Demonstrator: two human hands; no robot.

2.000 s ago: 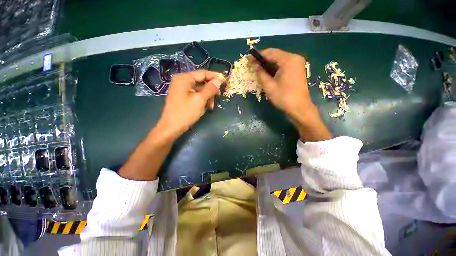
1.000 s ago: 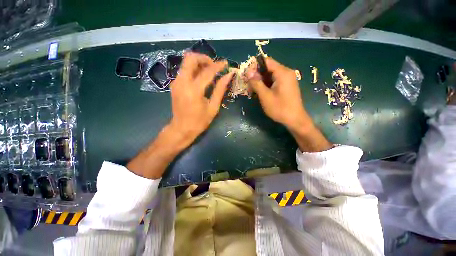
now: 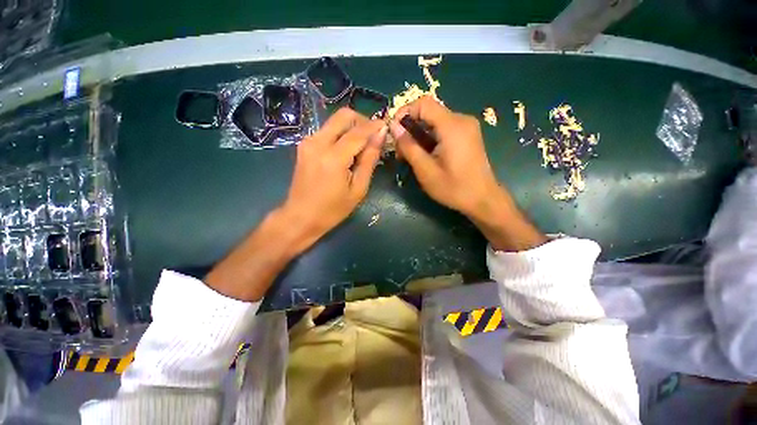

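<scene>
My left hand (image 3: 328, 170) and my right hand (image 3: 452, 153) meet at the fingertips, over the near edge of a heap of small cream pieces (image 3: 411, 95). My left thumb and index finger are pinched together. Whatever is between them is too small to tell. My right hand is closed round a dark tool like tweezers (image 3: 417, 133), which lies across its palm. The tool's tip is hidden at the fingers. The hands hide much of the heap.
Dark watch cases (image 3: 282, 106) lie behind my left hand, some on a crinkled clear bag (image 3: 236, 90). A clear blister tray (image 3: 50, 195) is at far left. A dark-and-cream pile (image 3: 567, 149) and a clear packet (image 3: 679, 124) lie right. A pale-smocked person (image 3: 735, 266) is at right.
My left hand has first opened, then closed again, its fingertips now meeting my right hand's. My right hand has moved down and left with the dark tool. The view has shifted slightly.
</scene>
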